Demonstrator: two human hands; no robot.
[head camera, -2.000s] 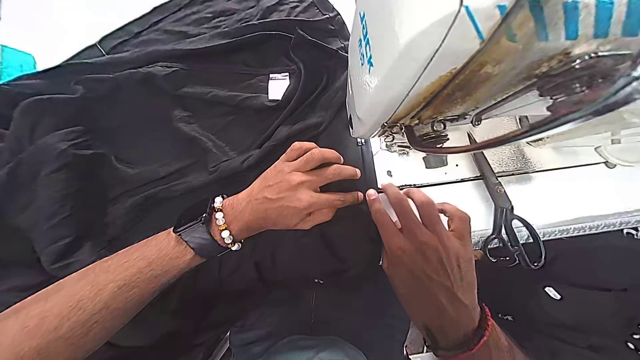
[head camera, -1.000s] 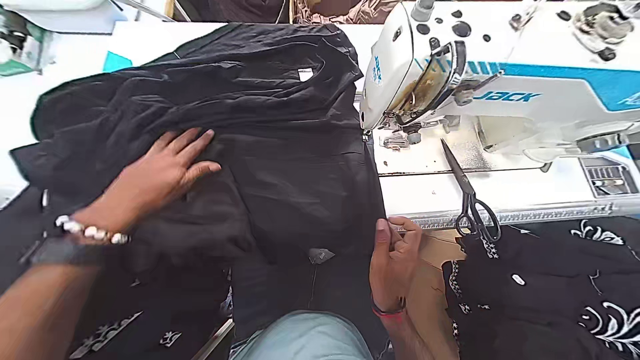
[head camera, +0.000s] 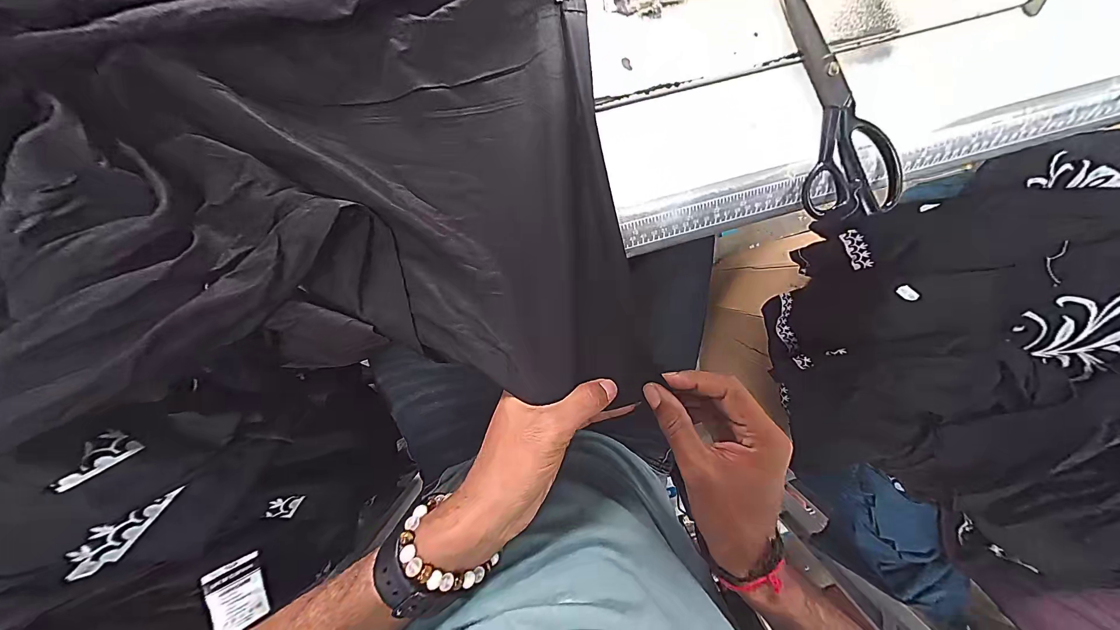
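Note:
A plain black cloth (head camera: 490, 201) hangs over the table's front edge toward my lap, its right side lying in a long straight fold. My left hand (head camera: 547, 446) grips its lower edge, thumb on top and the other fingers mostly hidden beneath. Just to the right, my right hand (head camera: 722, 437) pinches the same edge near the corner between thumb and fingertips. The fingertips of both hands are close together but apart. Black-handled scissors (head camera: 840, 131) lie on the white machine table to the upper right, well away from both hands.
A ruler strip (head camera: 717, 210) runs along the front of the white table (head camera: 691, 140). Black cloth with white embroidery (head camera: 945, 341) is piled at the right. More embroidered black cloth (head camera: 315, 455) with a white tag (head camera: 236, 595) lies at the lower left.
My left hand has come from flat on the cloth at the left to its lower edge beside my right hand. The view has moved down, and the sewing machine's head is out of sight.

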